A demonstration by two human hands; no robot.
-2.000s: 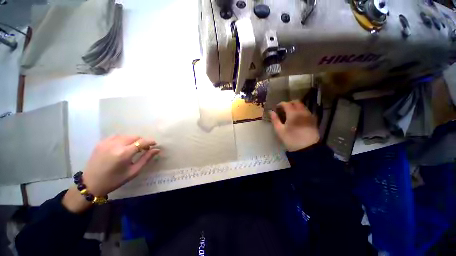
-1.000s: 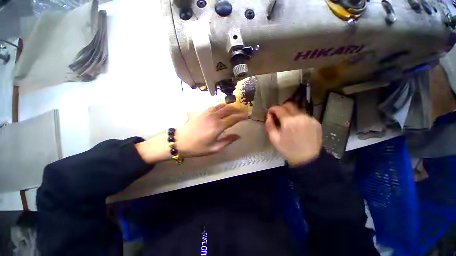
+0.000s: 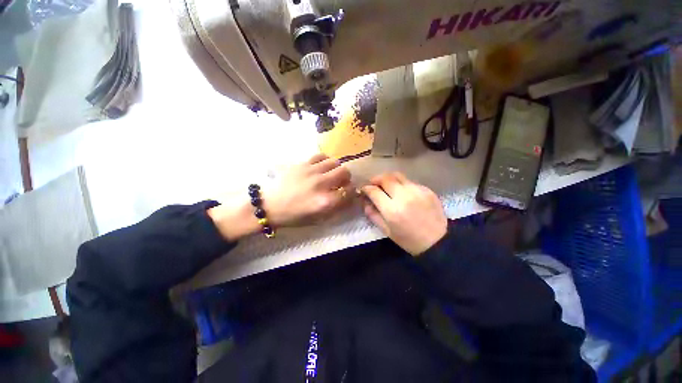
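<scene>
My left hand (image 3: 310, 192) lies palm down in front of the yellow-orange needle plate (image 3: 348, 140), fingers bent. My right hand (image 3: 407, 213) is just right of it, thumb and fingertips close together near the left fingertips. Whether cloth is pinched between them is too blurred to tell. A pale cloth panel under the left hand is washed out by glare. The presser foot area (image 3: 324, 122) of the off-white HIKARI sewing machine (image 3: 396, 34) is above the left fingers. A narrow grey strip (image 3: 395, 116) lies right of the needle plate.
Black-handled scissors (image 3: 453, 131) and a lit smartphone (image 3: 514, 153) lie to the right, with grey cloth pieces (image 3: 636, 112) beyond. A fanned panel stack (image 3: 116, 67) is upper left, and a grey panel (image 3: 48, 228) below it. Printed rule marks (image 3: 299, 243) run along the front edge. Blue crates (image 3: 602, 250) stand below right.
My left hand moved from the panel's left part to the needle plate front. My right hand came left and toward me, off the strip, uncovering the scissors. The view shifted closer.
</scene>
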